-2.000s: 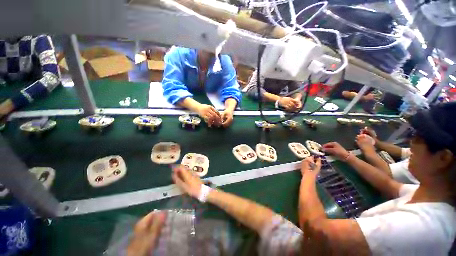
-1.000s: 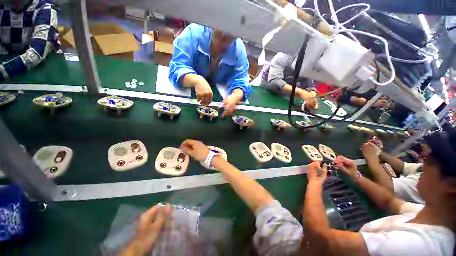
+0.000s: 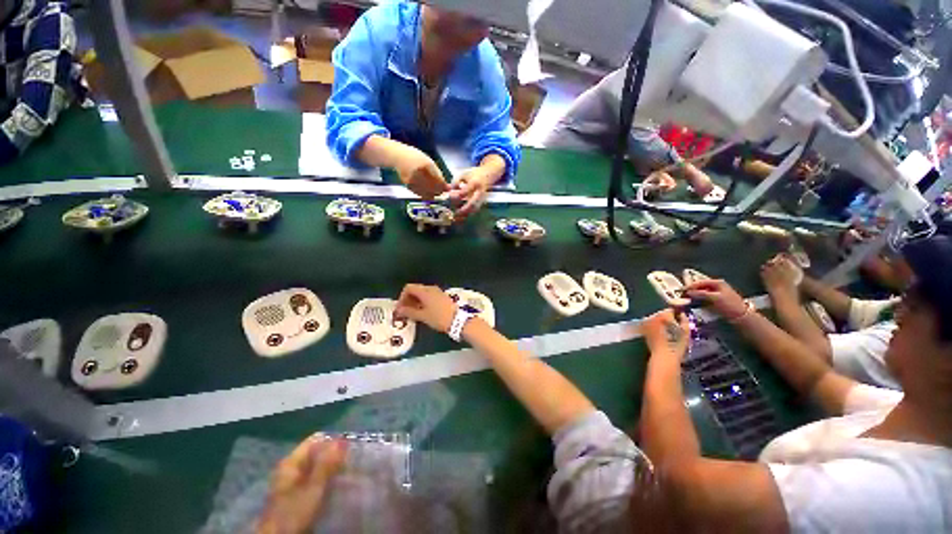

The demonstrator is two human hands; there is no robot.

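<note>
A cream cover (image 3: 380, 336) lies flat on the green belt (image 3: 198, 302). My right hand (image 3: 428, 310), with a white band at the wrist, has its fingertips together at the cover's upper right, by a dark opening. Whether they pinch a small part cannot be seen. Another cream cover (image 3: 472, 305) lies just behind my right wrist, partly hidden. My left hand (image 3: 303, 482), blurred and cut off by the bottom edge, holds clear plastic sheets (image 3: 371, 469) on the bench at its left edge.
More cream covers (image 3: 286, 322) lie left and right on the belt. Raised housings (image 3: 242, 208) line its far side. A pale metal rail (image 3: 261, 389) runs before me. A blue bin (image 3: 23, 475) is at lower left. A worker in blue sits opposite; a neighbour's arms (image 3: 668, 407) are close right.
My right hand has moved from in front of the covers onto one cover, and its fingertips have shifted on it. The covers have shifted along the belt. My left hand stays at the plastic.
</note>
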